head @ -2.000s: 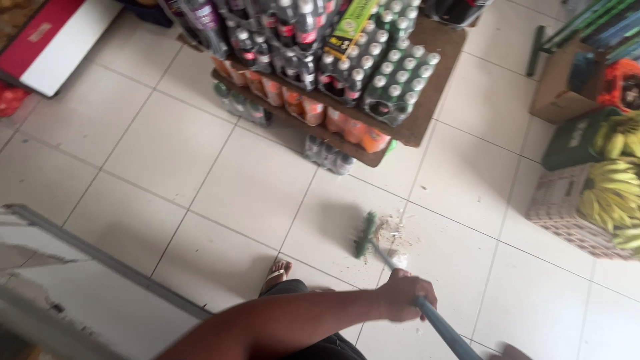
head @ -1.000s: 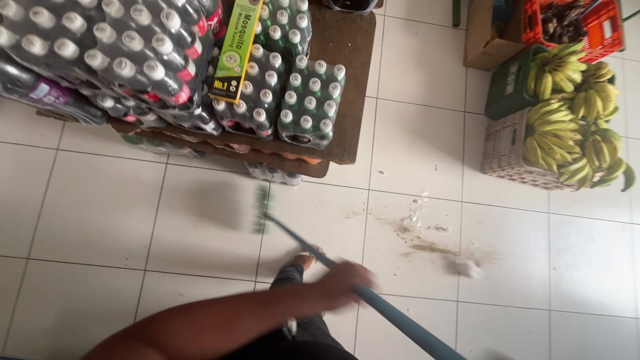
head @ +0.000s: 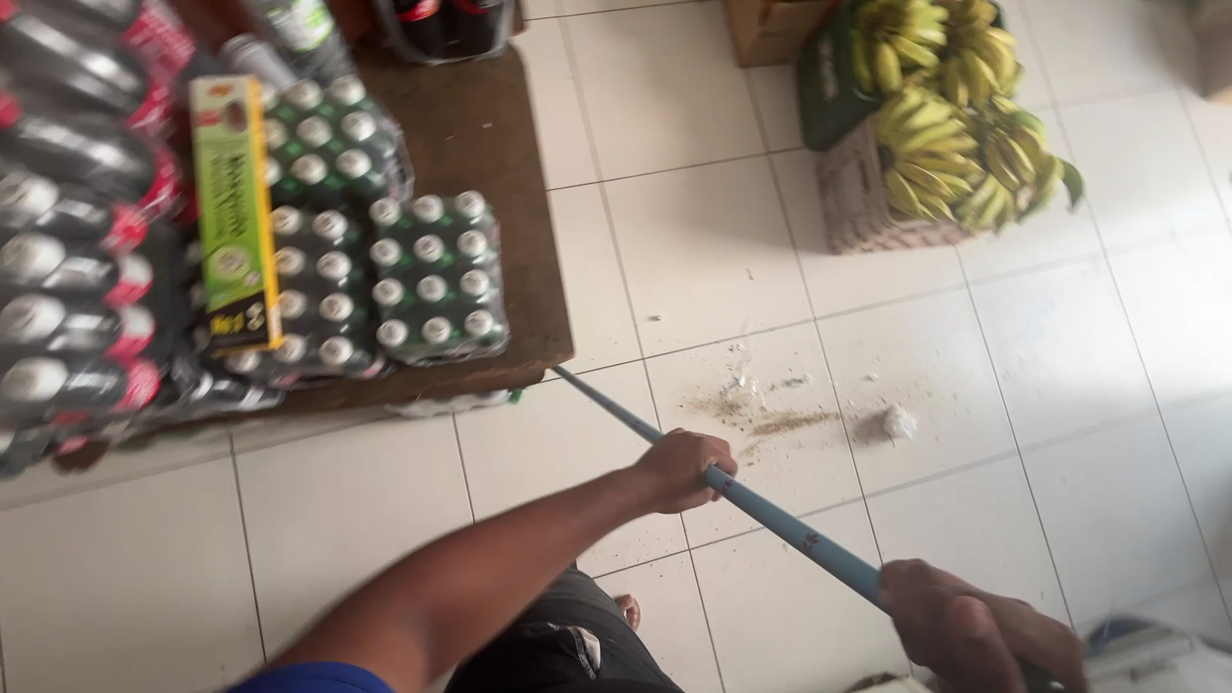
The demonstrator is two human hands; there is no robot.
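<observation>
My left hand (head: 685,470) is closed around the middle of a blue broom handle (head: 808,539). Lower right, my right hand (head: 977,621) grips the same handle close to its upper end. The handle slants up and left, and its far end, with the broom head, is hidden beneath the edge of the wooden pallet (head: 544,318). Brown dirt and white scraps (head: 770,414) lie scattered on the tiles right of my left hand. A crumpled piece of clear plastic (head: 898,422) rests beside them.
Shrink-wrapped packs of green bottles (head: 433,279) and dark bottles (head: 67,279) stand on the pallet, with a green and yellow box (head: 236,212) on top. Green bananas (head: 929,154) fill crates (head: 857,202) at the upper right. A cardboard box (head: 770,29) stands near them.
The green broom head, in sight on the tiles in both earlier frames, is now hidden by the pallet. The dirt, one pile beside the broom head at first, lies spread out. The view has shifted.
</observation>
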